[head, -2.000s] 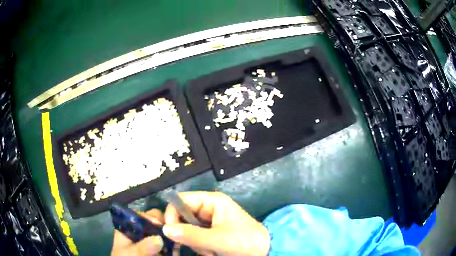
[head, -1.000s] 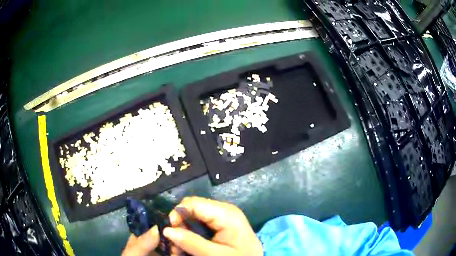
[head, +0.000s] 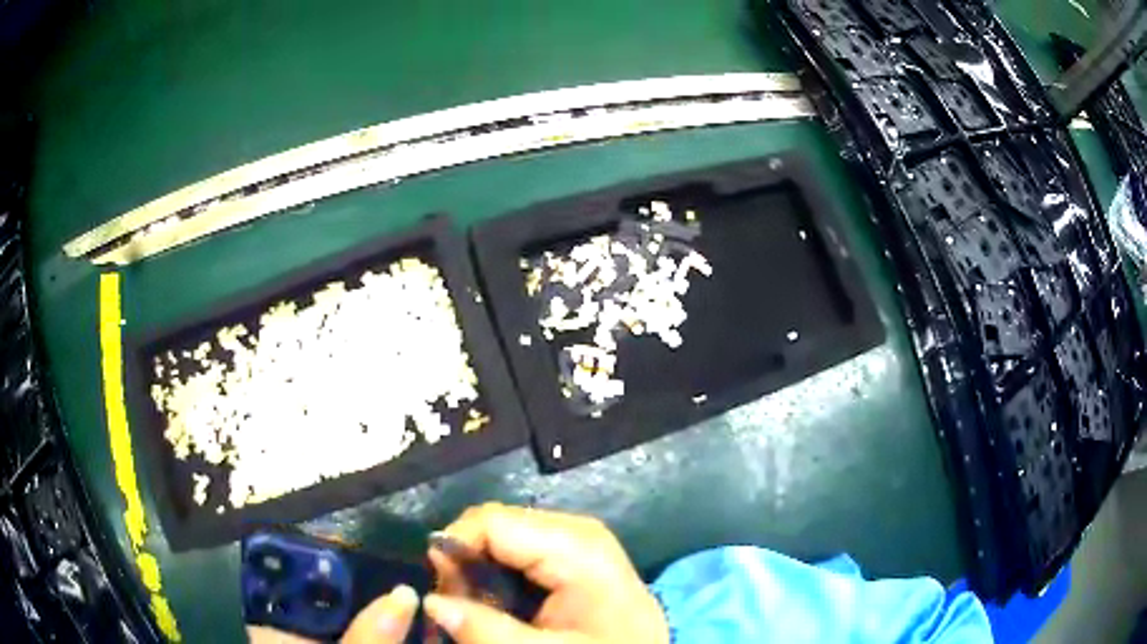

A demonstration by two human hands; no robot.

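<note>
A dark blue housing (head: 297, 584) with round lens-like rings shows at the bottom, below the left parts tray. My left hand (head: 377, 619) holds it low; only the thumb and a bit of the fingers show, the rest is cut off by the bottom edge. My right hand (head: 543, 572) is beside it, thumb and fingers pinched together on something dark, too blurred to name. The left parts tray (head: 503, 434) is black and heaped with tiny white to yellow pieces (head: 327, 377).
A right black parts tray (head: 824, 330) holds scattered pale pieces and greyish scraps. Glossy black blister trays (head: 994, 252) with dark housings stand at the right; more dark plastic is at the left edge. Pale strips (head: 428, 138) cross behind the trays; yellow tape (head: 120, 428) runs at the left.
The housing has turned so its ringed face now shows more fully, and it sits further left. The slim grey tool seen in my right hand two seconds ago is no longer clearly visible.
</note>
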